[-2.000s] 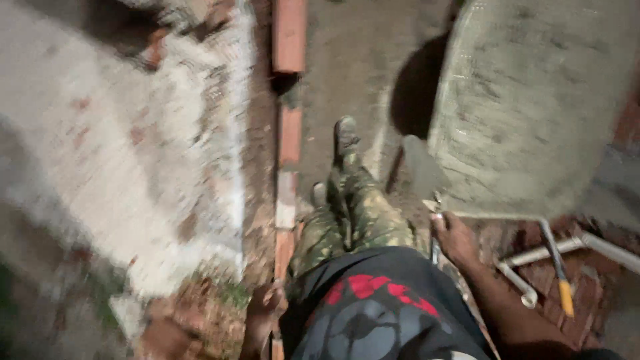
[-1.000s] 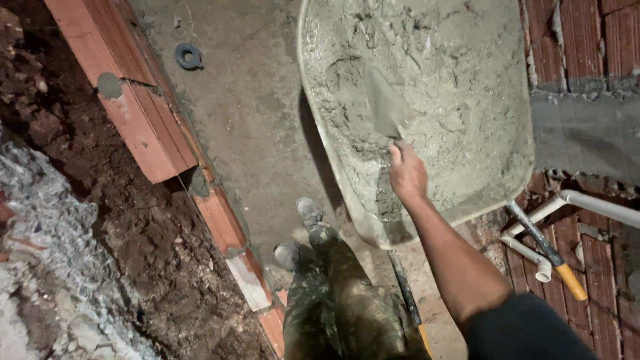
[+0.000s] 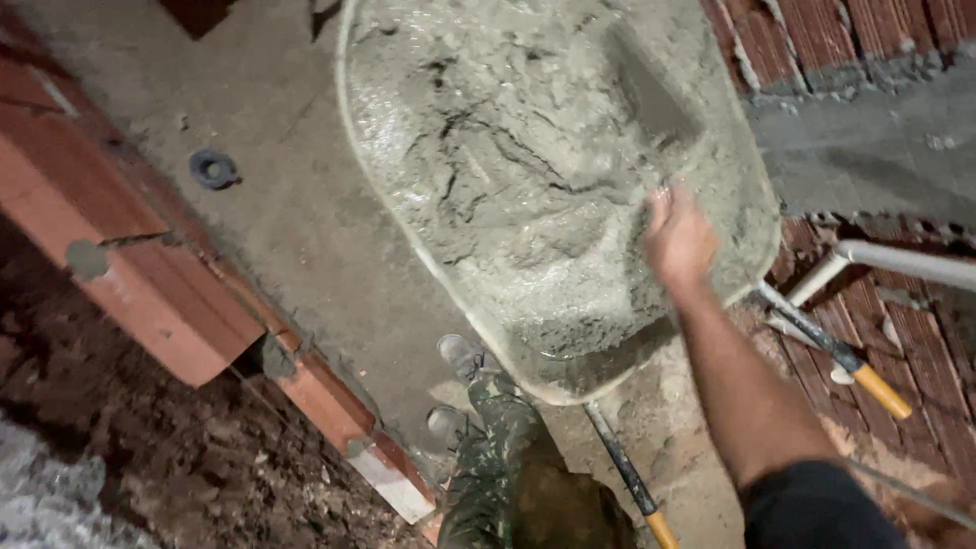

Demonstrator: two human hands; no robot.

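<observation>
My right hand (image 3: 681,232) is closed around the handle of a mason's trowel (image 3: 654,95), most of the handle hidden in the fist. The trowel's blade lies on wet mortar (image 3: 526,175), toward the right side of the load, and points up and left. The mortar fills a wheelbarrow tray (image 3: 427,263) with a pale rim. My left hand is out of view.
Two wheelbarrow handles with yellow grips (image 3: 882,391) point toward me. A low course of hollow clay bricks (image 3: 183,305) runs along the left. A dark ring-shaped object (image 3: 213,169) lies on the concrete floor. At right are a white plastic pipe (image 3: 911,261) and a brick wall (image 3: 900,366).
The trowel and my right hand have moved from beside my legs to over the wheelbarrow, then farther right across the mortar. My left hand, seen at the lower left two seconds ago, has left the view.
</observation>
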